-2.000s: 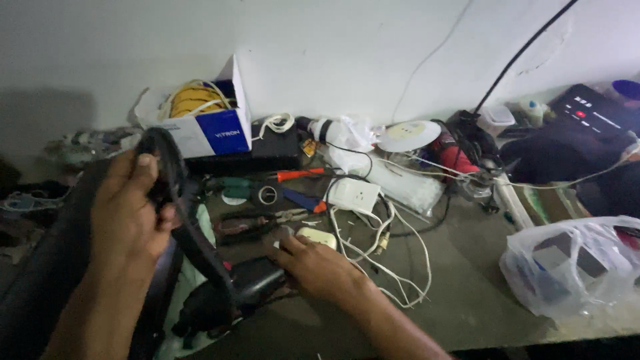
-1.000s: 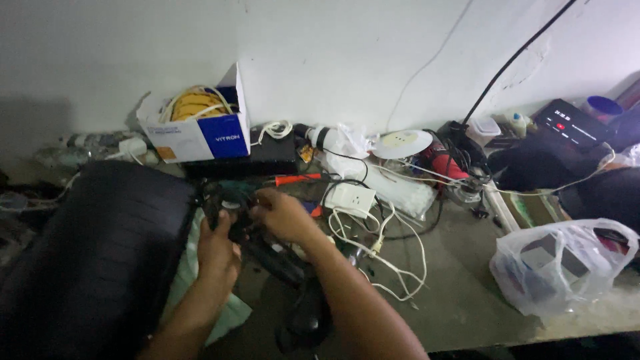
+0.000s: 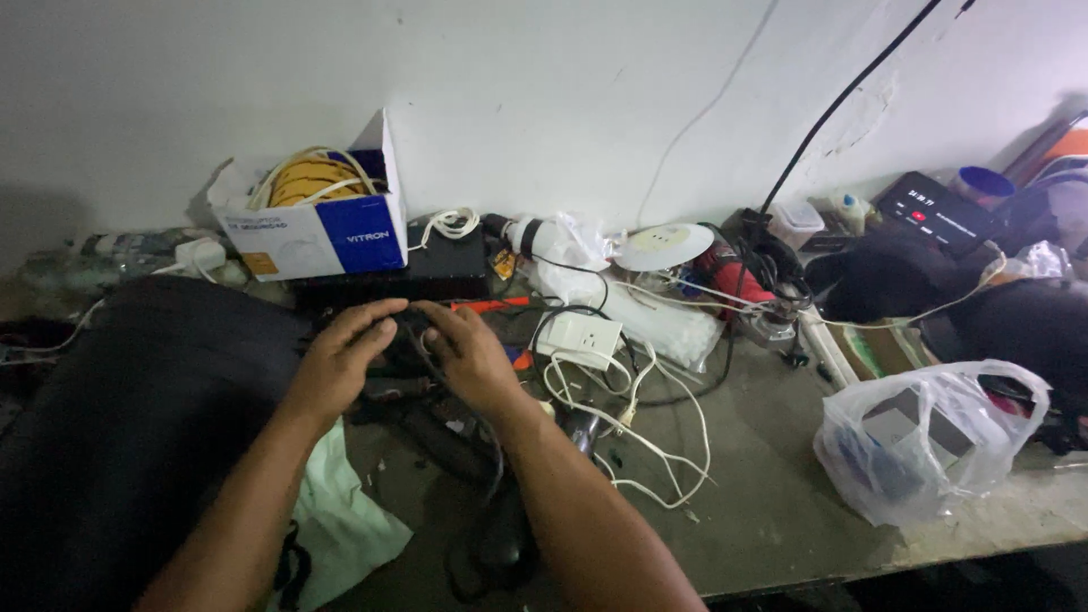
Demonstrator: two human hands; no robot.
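My left hand (image 3: 344, 357) and my right hand (image 3: 467, 353) meet at the fingertips over the bench, around a dark strap or cord (image 3: 422, 340) that hangs between them. Its grip is partly hidden by the fingers. Below my right forearm lies a black rounded object (image 3: 501, 544), its kind unclear. Orange-handled tools (image 3: 489, 304) lie just behind the hands. A white outlet box (image 3: 582, 338) with a tangled white cable (image 3: 671, 459) rests right of my right hand. A large black padded object (image 3: 153, 408) stands left of my left forearm, beside a pale green cloth (image 3: 348, 510).
A Vitron carton (image 3: 314, 242) holding a yellow coil (image 3: 319, 180) stands by the wall. Further right are a white round plate (image 3: 665, 246), a red power tool (image 3: 722, 276) and dark cloth items (image 3: 884, 276). A white plastic bag (image 3: 926, 442) sits near the front edge.
Two seconds ago my left hand held a black strap raised at the left, with my right hand near the bench. Both hands have come together and now sit farther from me than a second ago.
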